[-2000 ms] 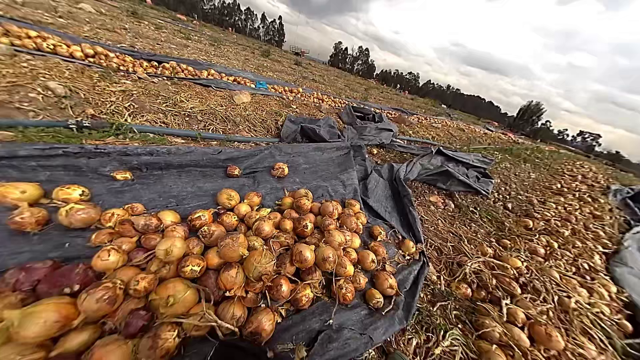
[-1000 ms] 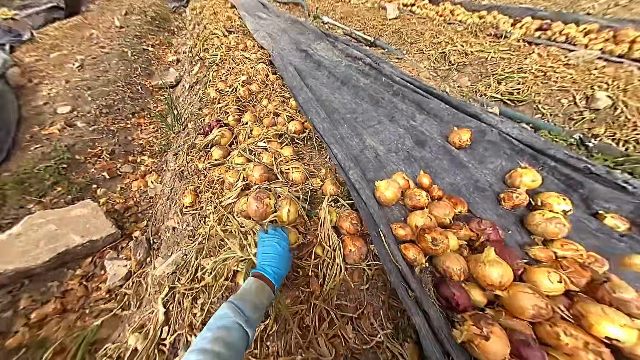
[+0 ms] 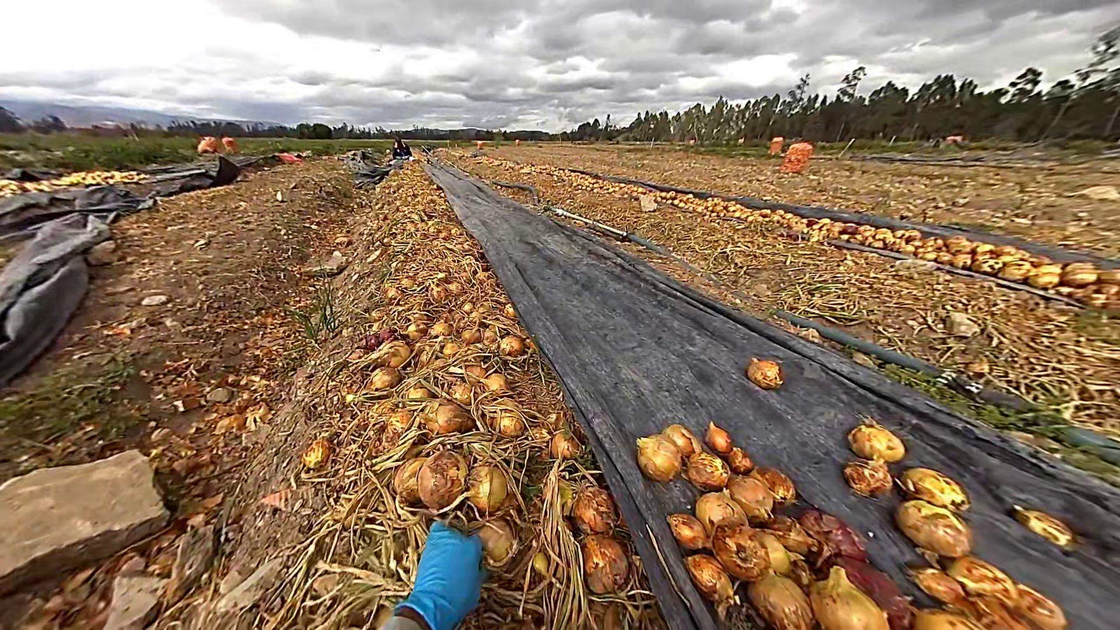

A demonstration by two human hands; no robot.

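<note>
My left hand [image 3: 446,573], in a blue glove, is low in the head view among dry onion tops. It is beside a yellow onion [image 3: 497,541] and just below a cluster of onions [image 3: 442,479]. Its fingertips are hidden, so a grip cannot be made out. My right hand is out of view. To the right, a long dark fabric sheet [image 3: 604,324] bears a heap of loose yellow onions [image 3: 742,551] with a few red ones [image 3: 831,535]. A single onion [image 3: 765,374] lies apart on it.
A flat stone [image 3: 79,512] lies at the lower left, below crumpled dark fabric [image 3: 44,280]. A hose [image 3: 875,350] runs right of the sheet. Farther off are another onion row [image 3: 954,249], orange sacks [image 3: 797,157] and a person [image 3: 401,150].
The view has swung left, then tilted up. My left hand, not seen in the earliest frame, was among the onions one second ago and is still there.
</note>
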